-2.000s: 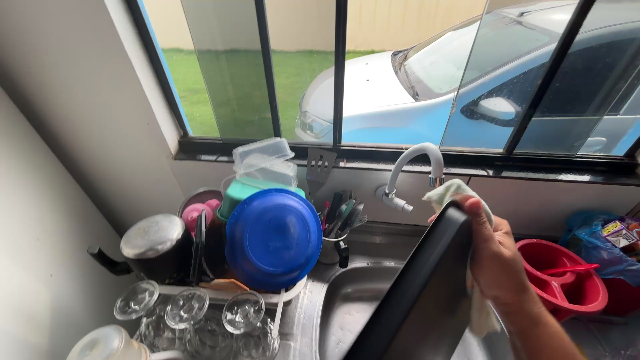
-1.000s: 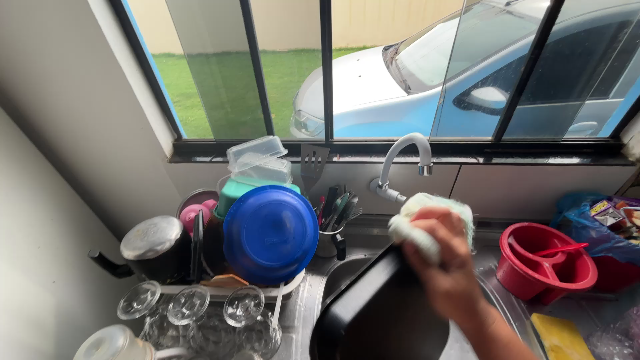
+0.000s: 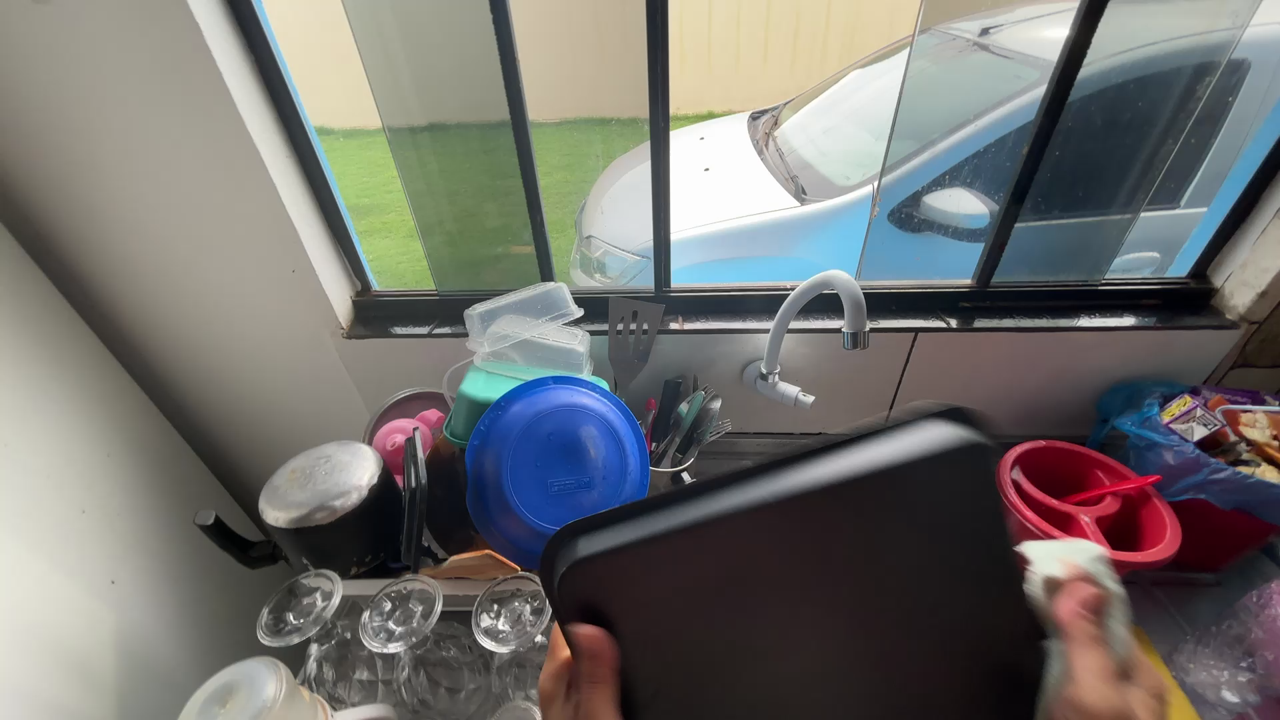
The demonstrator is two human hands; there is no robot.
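A dark rectangular baking pan (image 3: 800, 580) is held up over the sink, its broad face toward me and its top edge tilted. My left hand (image 3: 582, 672) grips its lower left edge, with the thumb over the face. At the pan's right edge my right hand (image 3: 1095, 640) holds a pale cloth (image 3: 1072, 565), bunched in the fingers; the hand is blurred. The pan hides most of the sink basin. Behind it rises the white curved faucet (image 3: 815, 290), and no water is seen running from it.
Left of the pan are a blue plastic bowl (image 3: 558, 470), a dark pot (image 3: 330, 505), upturned stemmed glasses (image 3: 400, 615) and a cutlery holder (image 3: 672, 472). On the right stand a red divided container (image 3: 1080, 500) and a blue plastic bag (image 3: 1150, 430). A window (image 3: 660, 150) runs behind the faucet.
The pan has come up from over the basin and now shows its broad face. My right hand has moved with the cloth to the pan's right side. My left hand has come into view.
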